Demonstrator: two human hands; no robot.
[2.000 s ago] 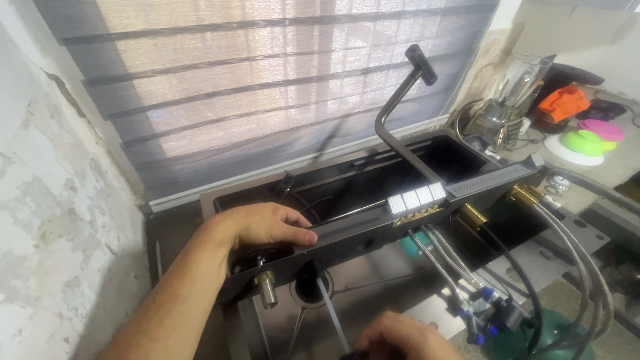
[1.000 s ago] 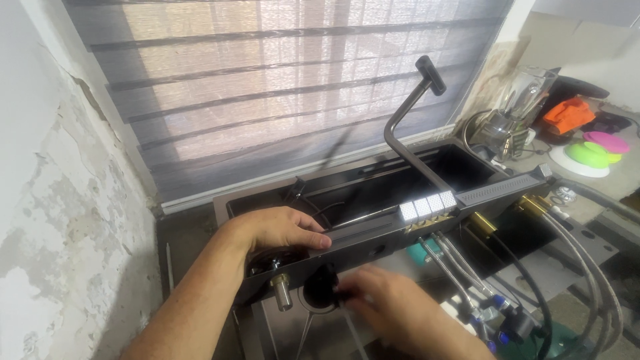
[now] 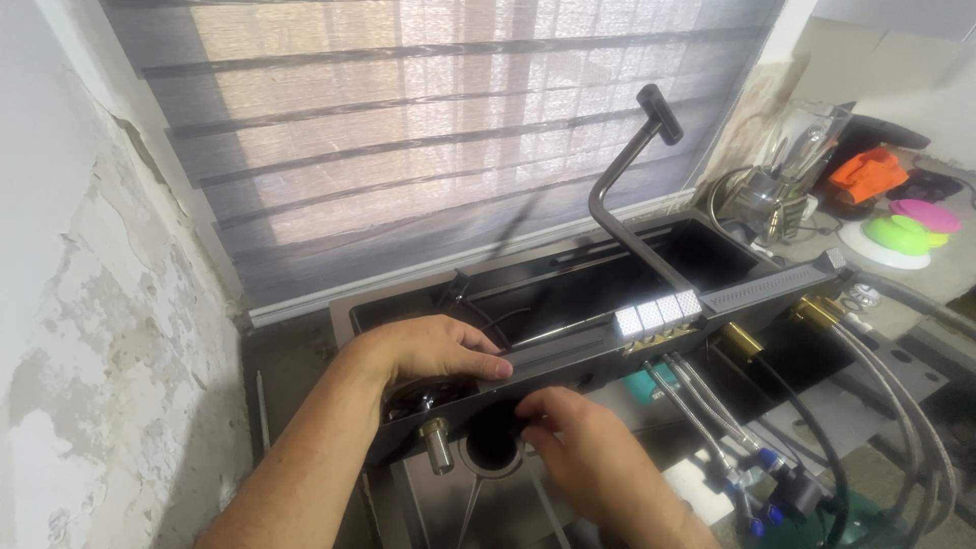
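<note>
My left hand [image 3: 427, 351] grips the upper edge of a long black faucet panel [image 3: 564, 366], its thumb on the top face. Below the panel, my right hand [image 3: 568, 435] has its thumb and forefinger bent close to the panel's underside; whether they hold anything is hidden. A threaded metal fitting [image 3: 438, 446] sticks out under the panel's left end. Silver square keys [image 3: 657, 316] and a bent black spout [image 3: 621, 221] are fitted on the panel. Braided hoses [image 3: 705, 412] and brass fittings [image 3: 741, 341] hang beneath it. The round drain opening [image 3: 494, 446] lies beside my right hand.
Behind the panel lies a black sink basin [image 3: 686, 252], with a window blind [image 3: 457, 114] beyond. A peeling wall [image 3: 114, 343] stands at left. At right are a blender [image 3: 801, 152], an orange cloth [image 3: 869, 174] and colored bowls [image 3: 900, 235]. More hoses [image 3: 907, 412] curve down at right.
My right hand has moved up from the bottom edge to the panel's underside. A pale strip that ran down from the panel two seconds ago is no longer plain. My left hand keeps its hold.
</note>
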